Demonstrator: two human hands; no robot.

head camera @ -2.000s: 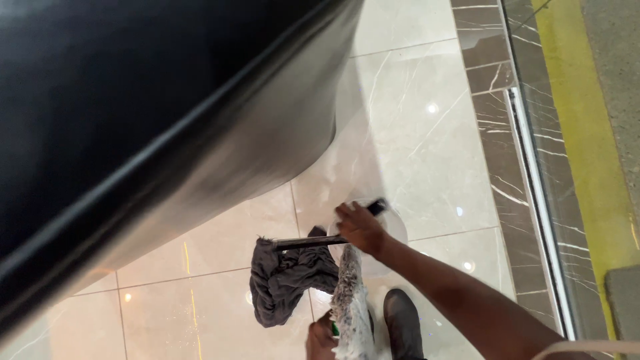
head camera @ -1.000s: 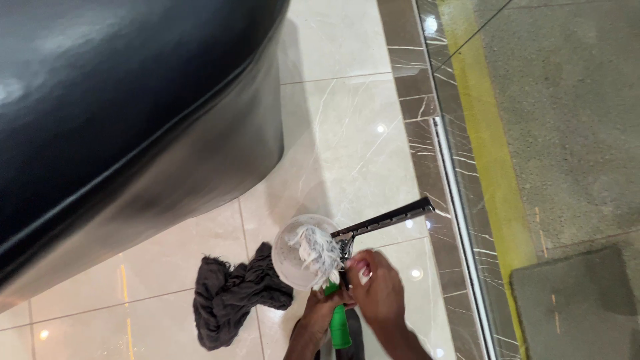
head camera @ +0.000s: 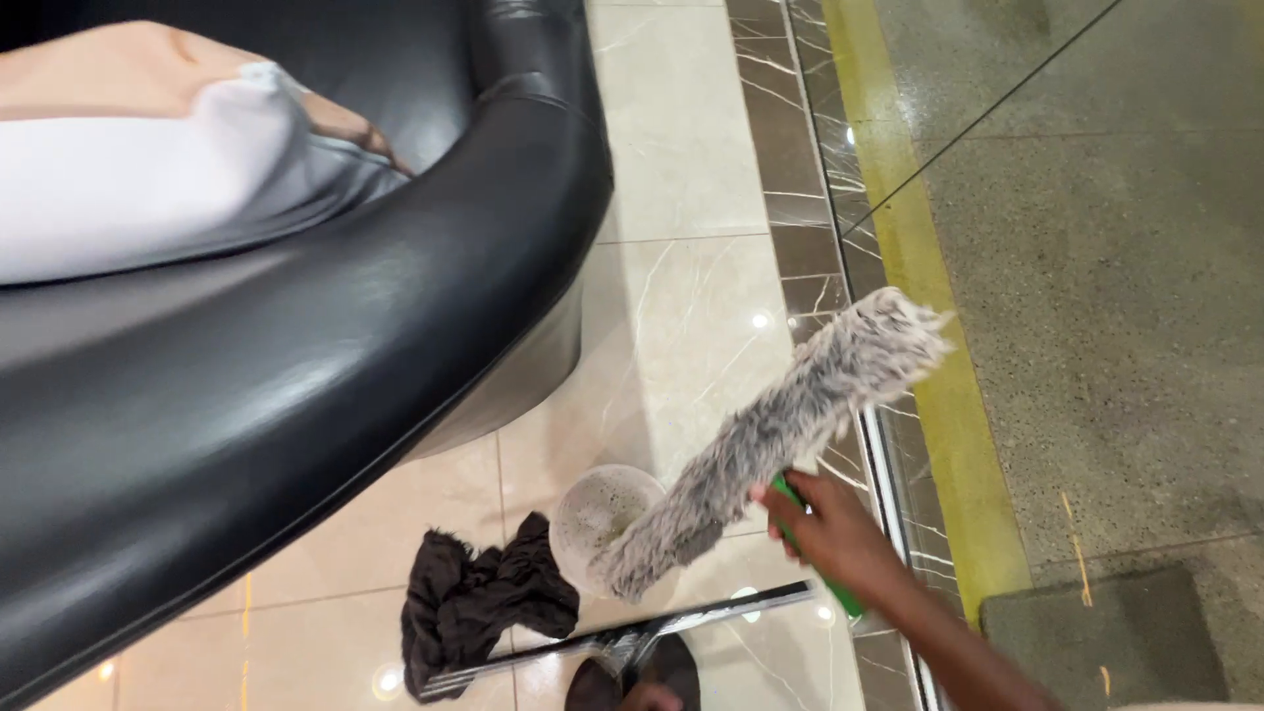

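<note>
My right hand [head camera: 829,528] grips the green handle [head camera: 842,590] of a window washer with a fluffy grey sleeve [head camera: 760,439]. The sleeve slants up to the right, its lower end over the edge of a round bucket [head camera: 578,518] with liquid in it. At the bottom edge, my left hand [head camera: 652,697] shows only in part, at the middle of a squeegee [head camera: 711,610] with a long dark blade; its grip is hidden. A crumpled dark cloth [head camera: 474,597] lies on the tiles left of the bucket, partly under the squeegee's left end.
A black leather sofa [head camera: 395,286] fills the left side, with a person in light clothing [head camera: 168,178] on it. Glass with a metal bottom rail [head camera: 889,494] runs along the right of the tiled floor [head camera: 681,316]. A yellow stripe [head camera: 913,257] and a dark mat [head camera: 1106,632] lie beyond.
The washer sleeve has come up out of the bucket, and my right hand now holds it out to the right. The squeegee has moved lower, near my feet. The sofa's seated person has come into view.
</note>
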